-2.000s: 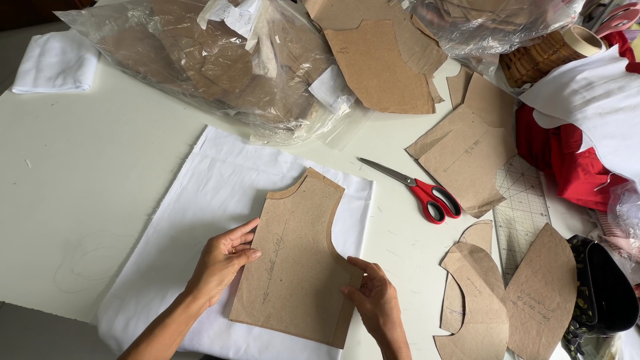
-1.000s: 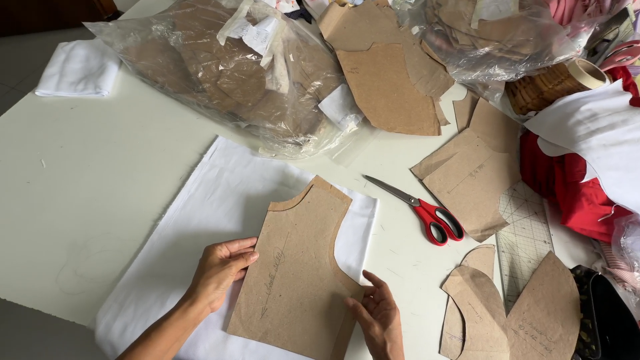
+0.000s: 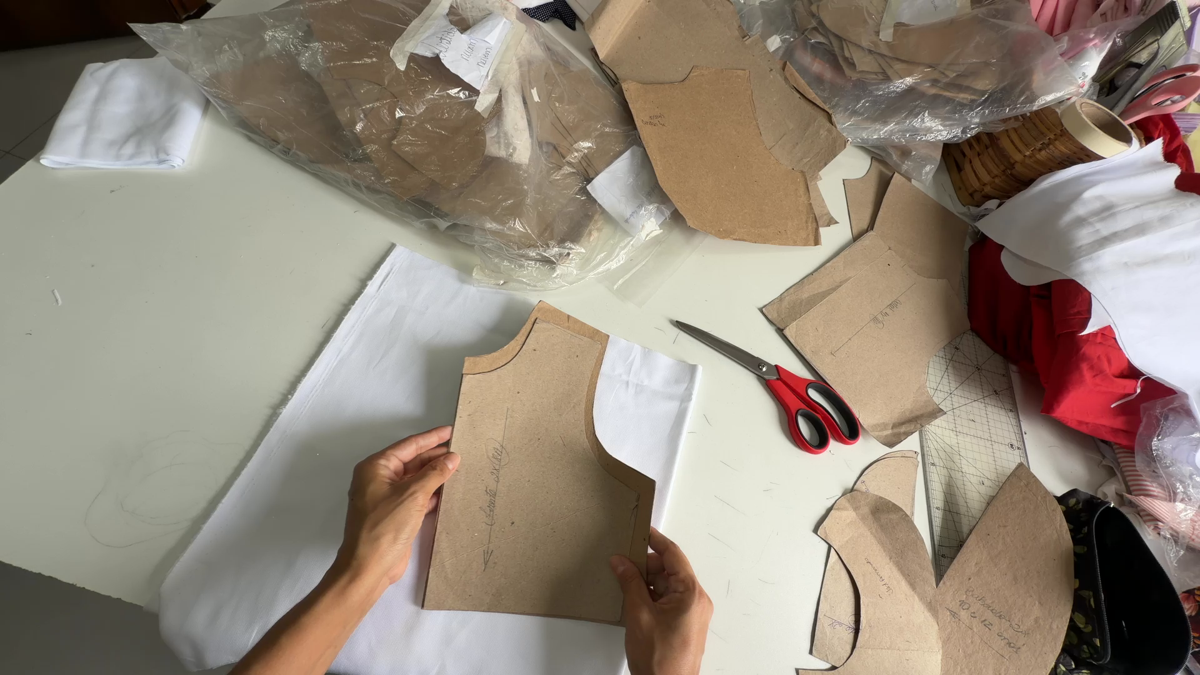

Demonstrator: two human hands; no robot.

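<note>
Two stacked brown cardboard bodice pattern pieces (image 3: 534, 478), the upper one bearing handwriting and an arrow, are held over folded white fabric (image 3: 309, 469). My left hand (image 3: 398, 506) grips their left edge between thumb and fingers. At their lower right edge, my right hand (image 3: 664, 595) pinches them, thumb on top and fingers behind. Part of the lower piece shows along the neckline and armhole curves. Scissors with red and black handles (image 3: 797, 394) lie on the table to the right of the fabric, blades pointing up and left.
Clear plastic bags of patterns (image 3: 394, 122) lie at the back. Right of the scissors are more cardboard patterns (image 3: 881, 319), a transparent quilting ruler (image 3: 975, 441), red fabric (image 3: 1050, 347), a wicker basket (image 3: 1003, 159) and a tape roll (image 3: 1097, 127). A folded white cloth (image 3: 127, 112) sits back left.
The view has shifted slightly. Both hands keep hold of the pattern pieces, and my right hand is lower along their right edge than two seconds ago.
</note>
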